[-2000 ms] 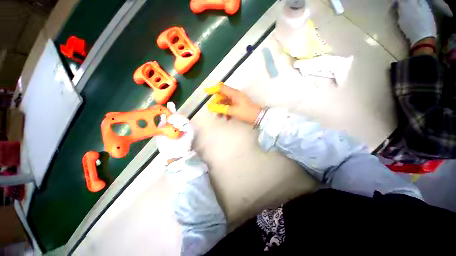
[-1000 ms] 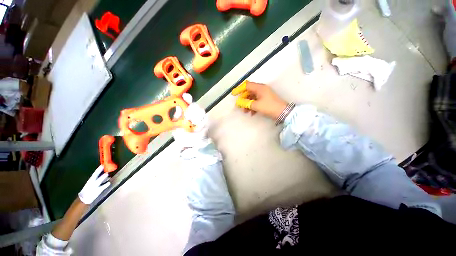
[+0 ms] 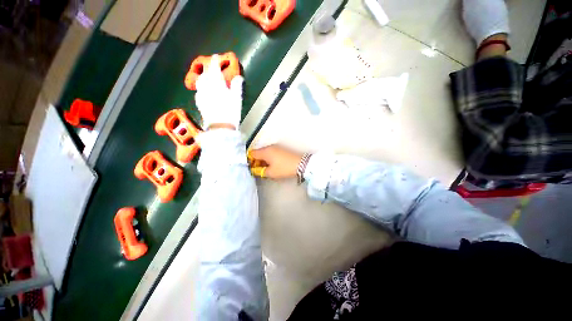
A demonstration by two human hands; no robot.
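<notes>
My left hand (image 3: 218,100), in a white glove, reaches over the green belt (image 3: 119,166). Its fingers lie across the middle of an orange shell (image 3: 232,63) with its thumb at the near right side, hiding part of it. My right hand (image 3: 279,162) is low over the bench beside the belt rail. It wears yellow finger cots, its fingers are curled, and the fingertips are partly hidden by my left sleeve. Several other orange shells lie on the belt, one just below my left hand (image 3: 180,135), one farther down (image 3: 158,175), and one at the top (image 3: 268,11).
The bench (image 3: 301,232) holds a clear bottle (image 3: 326,41), a grey-green strip (image 3: 308,98), a pale-yellow cloth (image 3: 351,66) and a crumpled white rag (image 3: 379,94). A person's plaid sleeve (image 3: 520,119) is at right. A white board (image 3: 59,194) and cardboard (image 3: 135,19) stand beyond the belt.
My left hand has let go of the large orange shell, which is out of view, and moved up the belt onto another shell. The other person's gloved hand at lower left is gone.
</notes>
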